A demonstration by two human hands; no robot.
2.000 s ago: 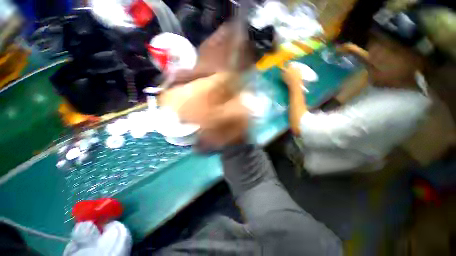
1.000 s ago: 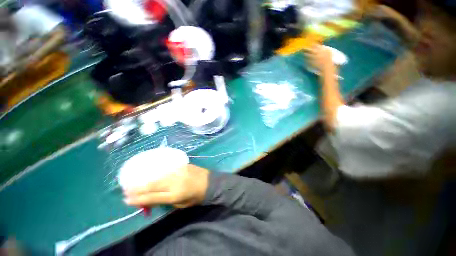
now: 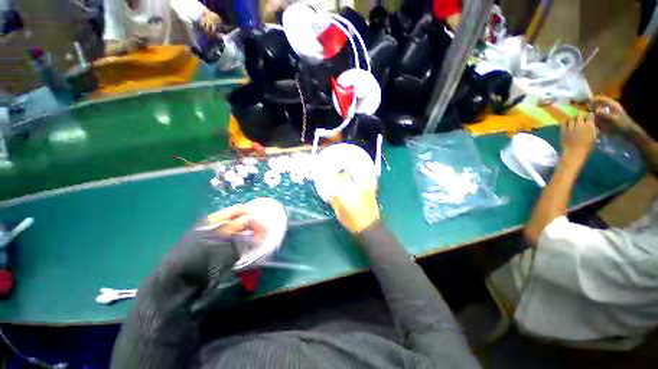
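Note:
My left hand [image 3: 237, 222] is on a white round housing [image 3: 271, 216], held tilted near the bench's front edge; a red piece [image 3: 249, 279] hangs below it. My right hand [image 3: 355, 200] reaches to a second white housing [image 3: 333, 155] with upright white antennas, at the back of the bench; its fingers overlap the housing's middle, and whether they grip anything is hidden. Small white rings [image 3: 273, 178] lie in rows on a clear dimpled sheet [image 3: 288, 200] between the housings.
Black shells [image 3: 270, 61] are heaped behind the bench, with white units with red pieces on top. A clear bag of white pieces [image 3: 451, 180] lies right. Another person's arm [image 3: 552, 187] works at far right. A green conveyor [image 3: 108, 137] runs left.
The view has swung, showing more bench at left. My left hand is now on the front housing, which is tilted up. My right hand has moved from it to the back housing.

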